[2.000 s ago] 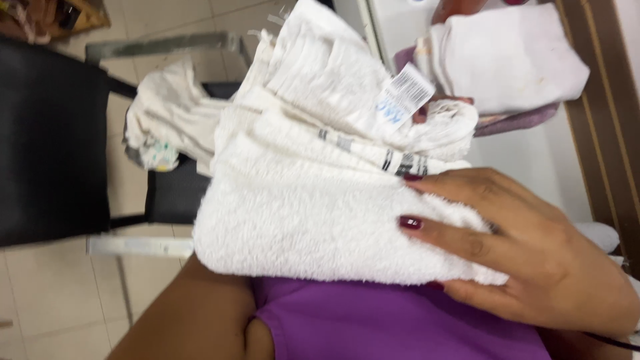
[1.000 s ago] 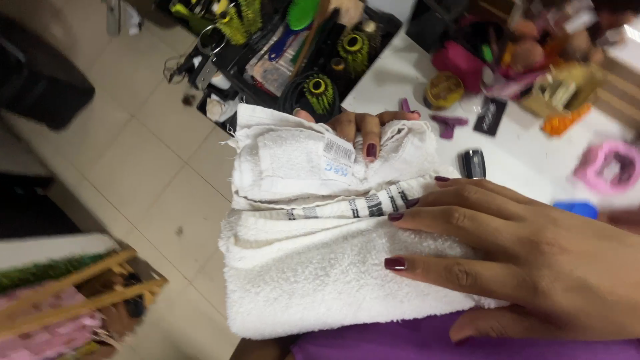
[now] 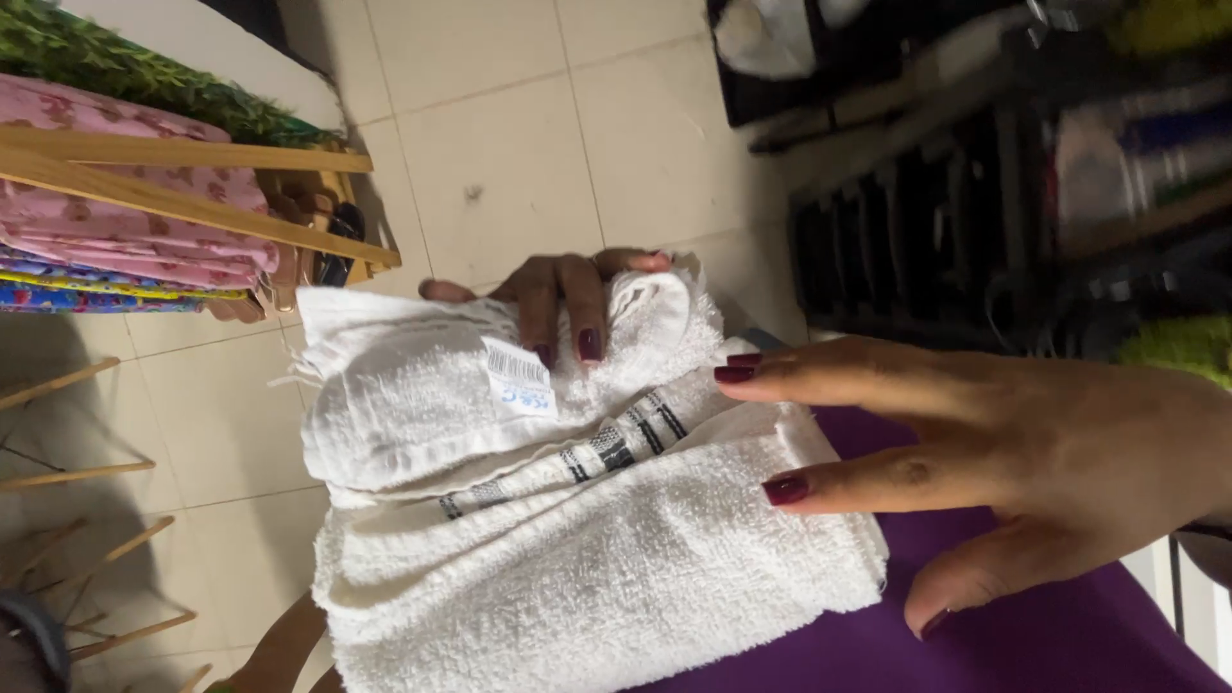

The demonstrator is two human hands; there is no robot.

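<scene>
A folded white terry towel (image 3: pixel 597 568) with a black-striped band and frayed edges fills the middle of the head view. A small white tag (image 3: pixel 520 377) with a barcode and blue writing lies on its upper fold. My left hand (image 3: pixel 568 308) grips the towel's upper edge, fingers curled over the top; the towel hides its palm, and part of the forearm shows at lower left. From the right comes my right hand (image 3: pixel 1011 452), palm down with spread fingers, its fingertips over the towel's right edge. Whether they press on it is unclear.
A wooden rack (image 3: pixel 192 202) with pink and blue patterned cloths stands at upper left. Black shelving (image 3: pixel 895 241), blurred, holds items at upper right. Thin wooden legs (image 3: pixel 125 553) show at lower left above the tiled floor (image 3: pixel 481 144). Purple clothing (image 3: pixel 895 616) is beneath the towel.
The fingers of my right hand lay farther onto the towel a second ago and are now at its right edge, more spread. My left hand still holds the towel. The view has swung considerably.
</scene>
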